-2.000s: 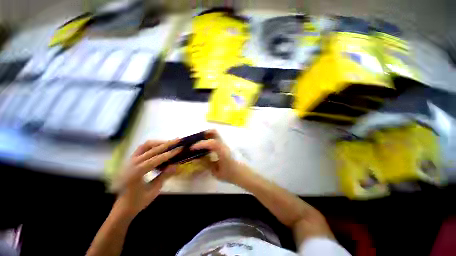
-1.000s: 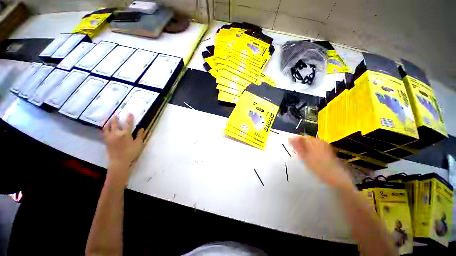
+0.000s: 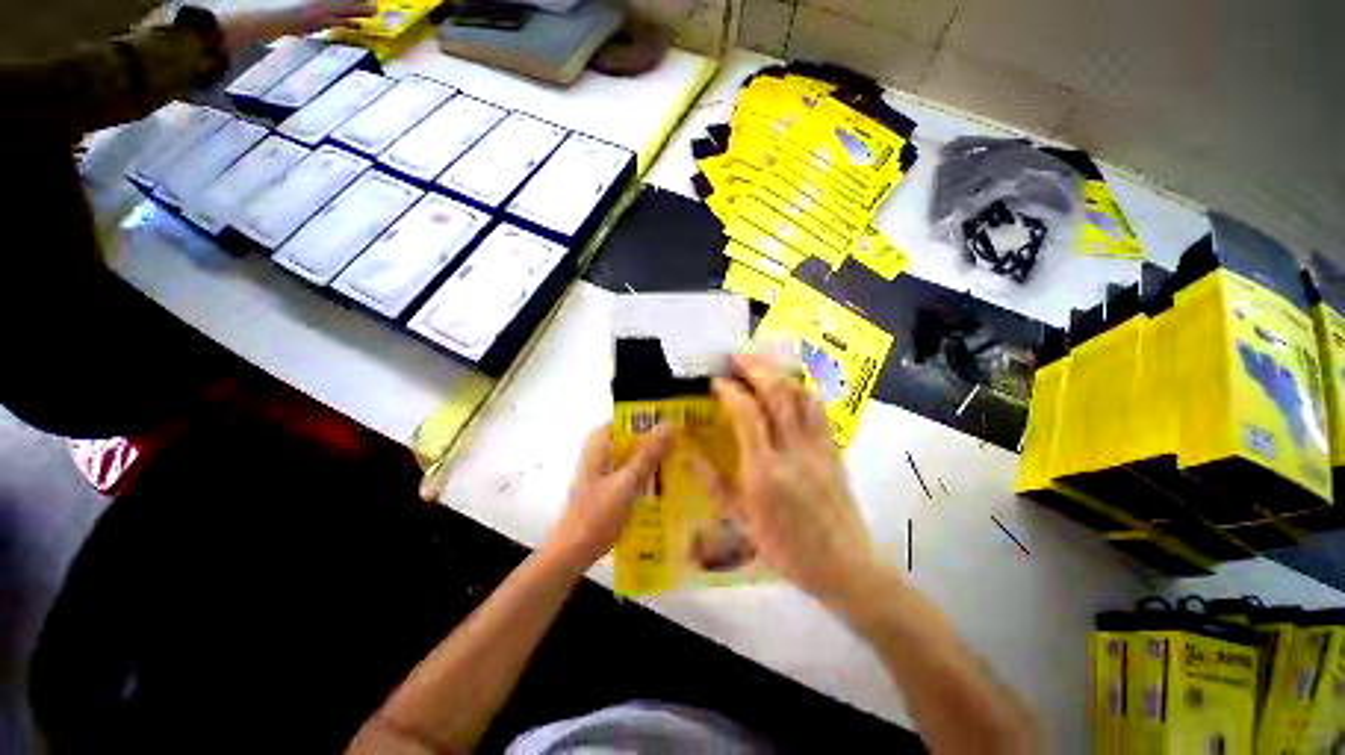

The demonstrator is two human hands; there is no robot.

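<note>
A yellow and black retail box [image 3: 673, 549] is held upright over the near part of the table, its printed face towards me. Its pale grey top flap [image 3: 679, 316] stands open above the black mouth. My left hand [image 3: 608, 494] grips the box's left side. My right hand [image 3: 789, 472] is on the box's right side, with its fingers at the upper edge, slightly blurred. What lies inside the box is hidden.
White-topped tray boxes [image 3: 416, 248] lie in rows at left. Flat cartons [image 3: 804, 177] are fanned behind. Loose black hangers [image 3: 951, 347] and a bag of hangers [image 3: 1003, 221] lie right of them. Stacked cartons [image 3: 1180, 398] and finished boxes [image 3: 1192, 686] stand right. A person's sleeved arm [image 3: 155, 74] reaches in.
Both hands have come together at the centre and now hold a retail box. The view has shifted, so the table's things sit further right. Another person's arm has appeared at upper left.
</note>
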